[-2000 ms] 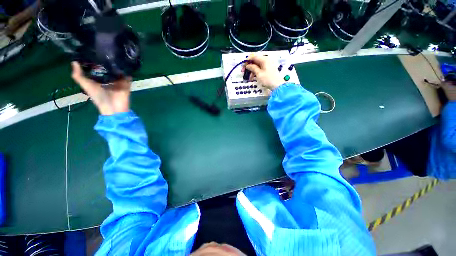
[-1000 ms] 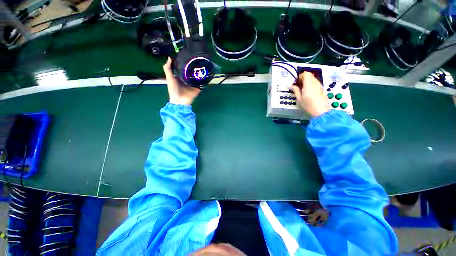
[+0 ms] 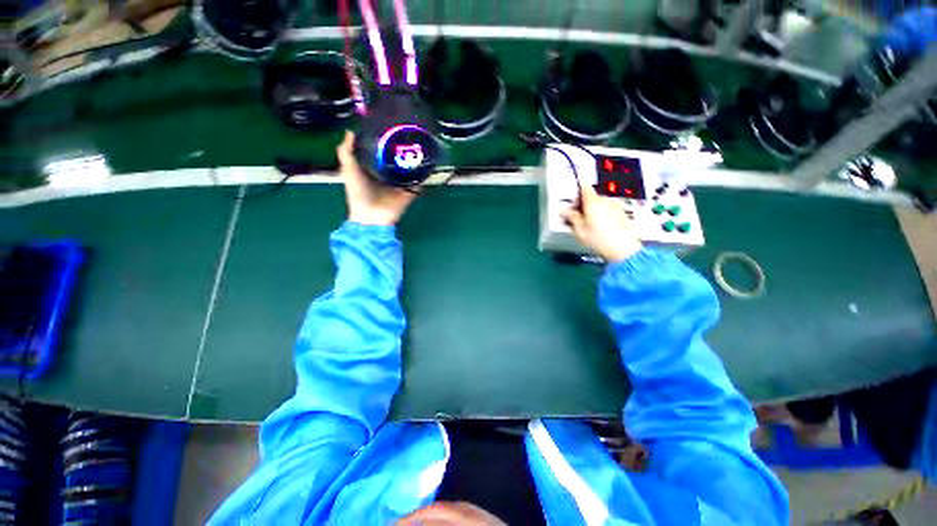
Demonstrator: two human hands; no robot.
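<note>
My left hand (image 3: 372,190) holds a black headset (image 3: 404,152) upright from below by its lower ear cup. The ear cup logo glows pink inside a blue and pink ring, and the headband strips glow pink-white. The white headset tester (image 3: 560,185) stands on the green bench with its two red digit rows lit and green knobs at right. My right hand (image 3: 602,224) is on the tester's lower front, over the row of small dark jacks. A dark cable runs down over the tester to my fingers. What my fingertips touch is partly hidden, so a held plug cannot be made out.
Several black headsets (image 3: 584,101) lie on the green conveyor behind the pale rail (image 3: 483,179). A thin dark cable lies along the rail. A pale tape roll (image 3: 739,275) lies right of the tester. A blue tray (image 3: 64,308) with dark items is at far left.
The headset came in from the left and its lights came on; its strips now glow pink-white. My right hand has shifted down on the tester, uncovering the lit red digits.
</note>
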